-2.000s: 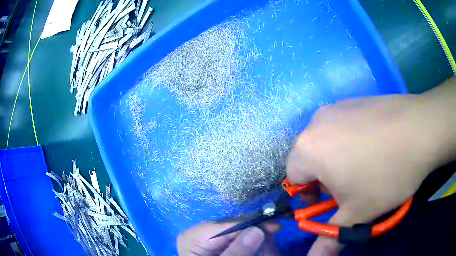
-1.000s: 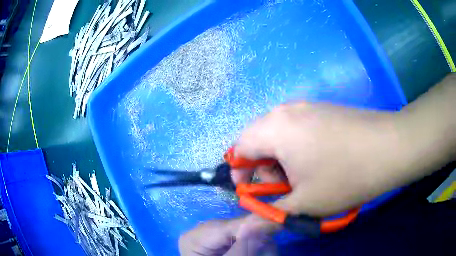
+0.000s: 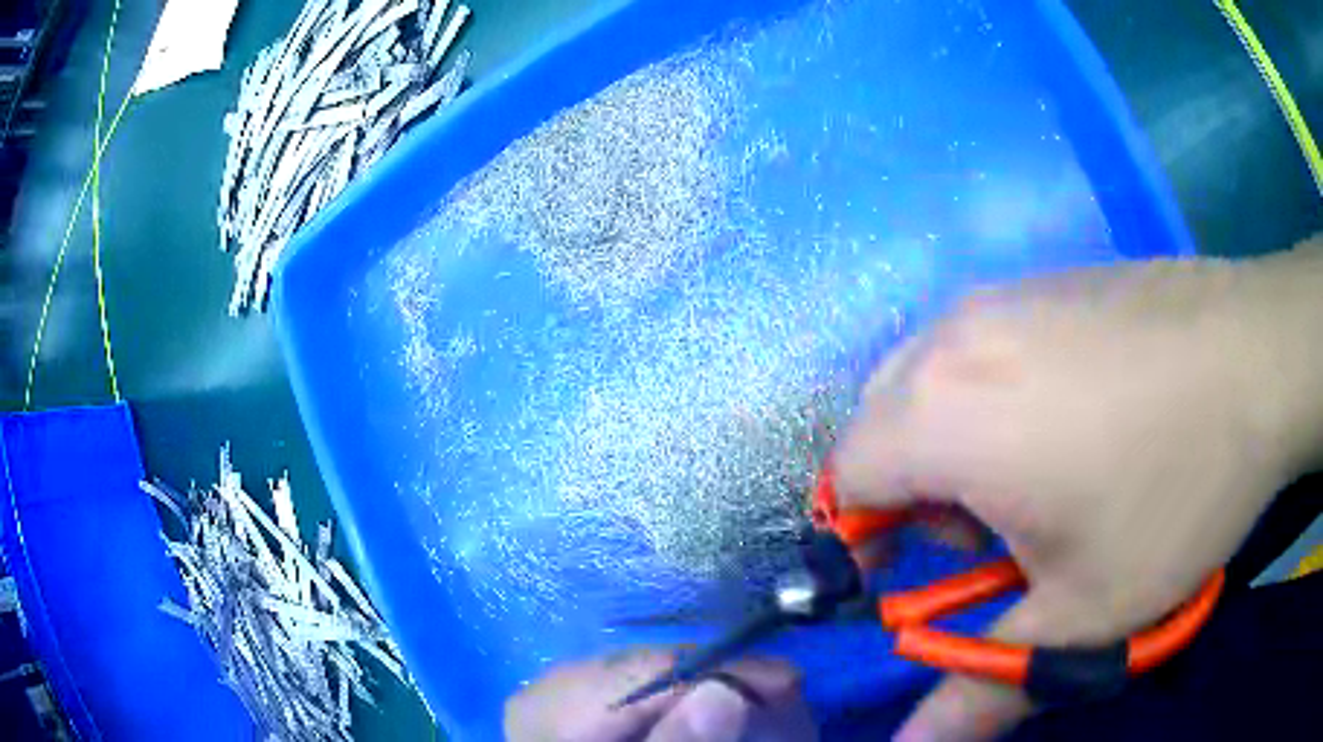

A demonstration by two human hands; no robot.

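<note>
My right hand [image 3: 1066,449] holds the trimming scissors [image 3: 958,616] by their orange-red loop handles, at the lower right. The dark blades are a little apart and point left over the fingers of my left hand [image 3: 660,699]. My left hand is at the bottom edge, partly cut off, with its fingertips close together; no strip shows between them, and what they hold is hidden. Below and around both hands lies the light-blue tray [image 3: 337,449]. Fine silvery clippings [image 3: 617,189] are heaped at its upper middle and scattered toward the scissors.
An upper pile of whitish strips [image 3: 327,123] lies beyond the tray's upper left edge. A lower-left pile of greyer strips [image 3: 276,602] lies between the tray and the blue bin [image 3: 87,565]. A white paper [image 3: 186,44] is at top left. Thin yellow lines cross the green table.
The scissors were raised and further left over the tray one second ago; my right hand has moved back right, and the blades are now down over my left fingers.
</note>
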